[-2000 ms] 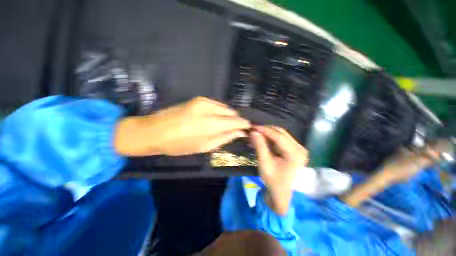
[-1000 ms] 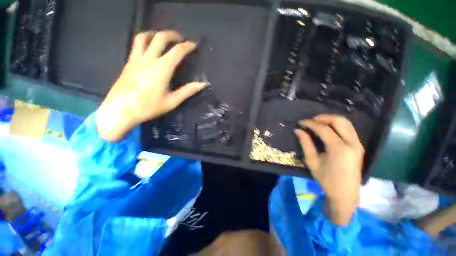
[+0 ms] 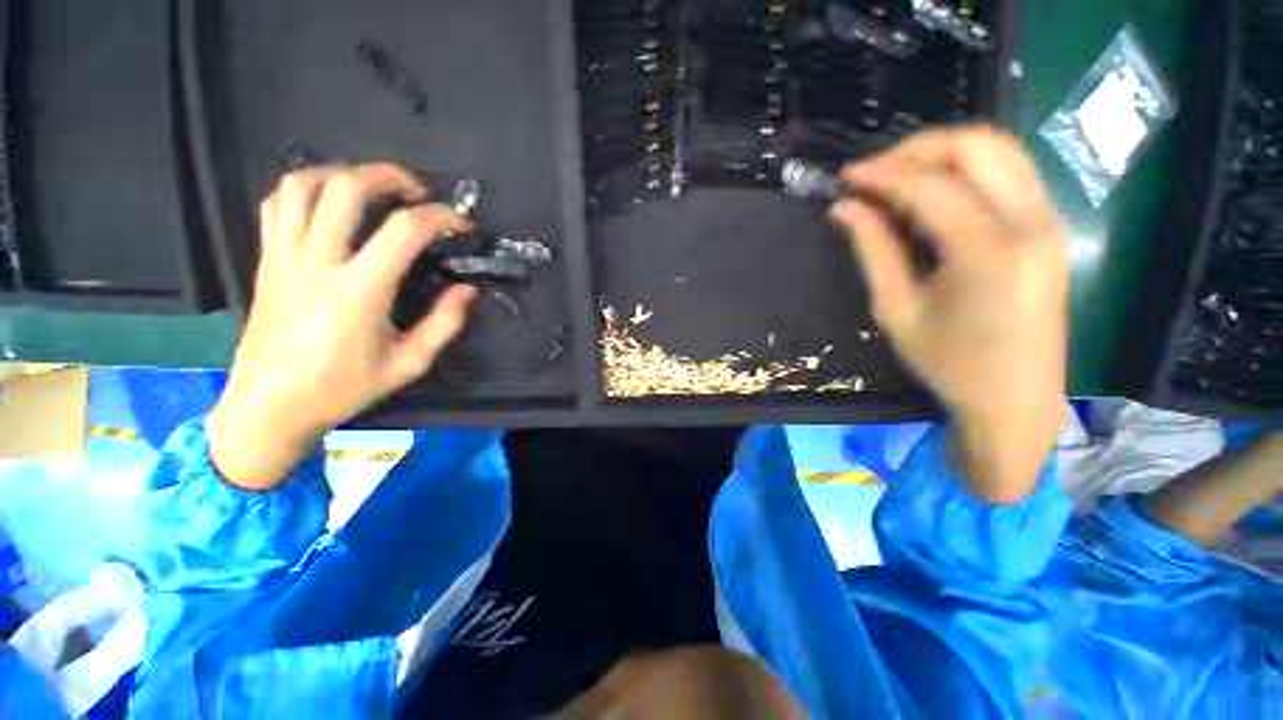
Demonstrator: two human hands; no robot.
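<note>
My left hand is over the left compartment of the black tray, fingers curled and apart above loose glossy black housings; whether it touches one is hidden. My right hand pinches one end of a blurred black housing between thumb and forefinger, over the right compartment. A heap of tiny gold metal pins lies in that compartment's near left corner. Rows of black housings with gold dots fill its far part.
A small clear plastic bag lies on the green bench top right of the tray. A neighbour's tray of black parts is at the far right. A neighbour's forearm shows at lower right. A divider separates the compartments.
My hands have parted from their meeting point of two seconds ago. My left hand has come down over the loose housings. My right hand has moved from beside the pins to the housing rows.
</note>
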